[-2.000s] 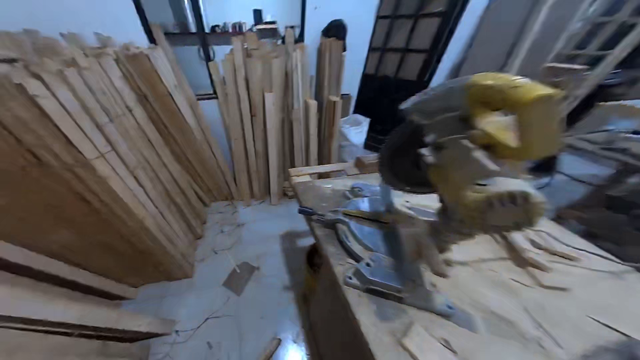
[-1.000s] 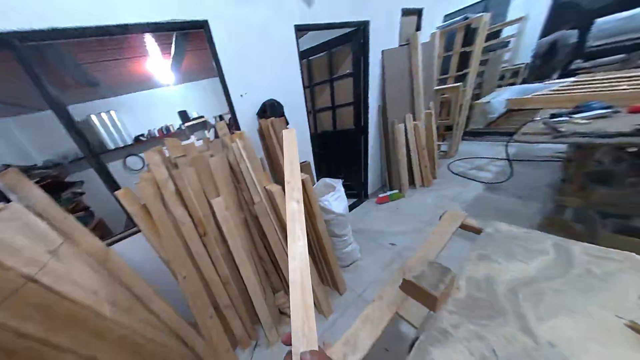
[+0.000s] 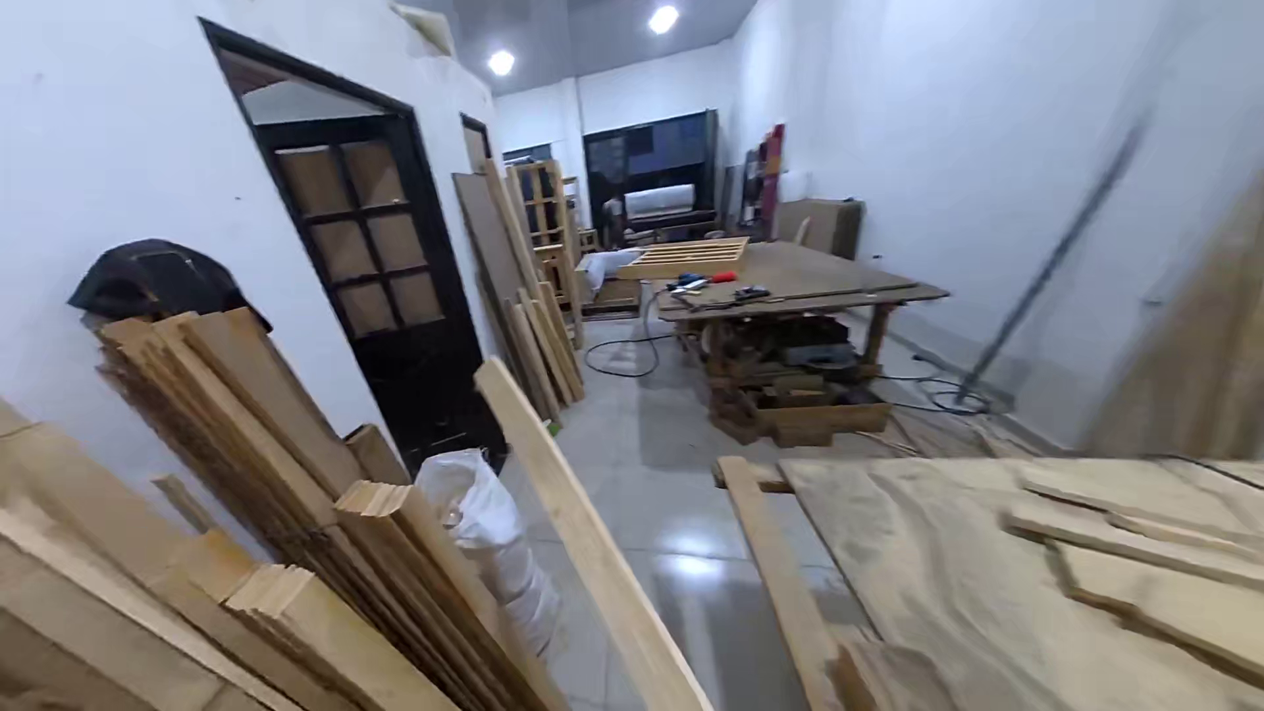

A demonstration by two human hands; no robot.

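A long pale wooden board [image 3: 597, 543] slants up from the bottom edge of the head view, its far end raised over the floor between the stacked boards and the workbench. Neither of my hands shows; whatever holds the board's lower end lies below the frame. To its left stand bundles of wooden boards [image 3: 395, 553] and a white sack [image 3: 484, 523]. On its right, a plank [image 3: 775, 583] runs beside the dusty plywood bench top [image 3: 908, 563], which bears thin wood offcuts [image 3: 1145, 553].
Farther off, a work table [image 3: 829, 272] carries tools and a slatted wooden frame [image 3: 686, 257], with a box of scraps [image 3: 820, 415] underneath. A black cable [image 3: 632, 344] loops on the floor. Boards [image 3: 533, 336] lean near the black door [image 3: 395, 286]. A black cap [image 3: 163, 276] rests on upright boards.
The view has swung far to the right, away from the miter saw. One second ago fingers showed at the board's lower end; now they are out of frame.
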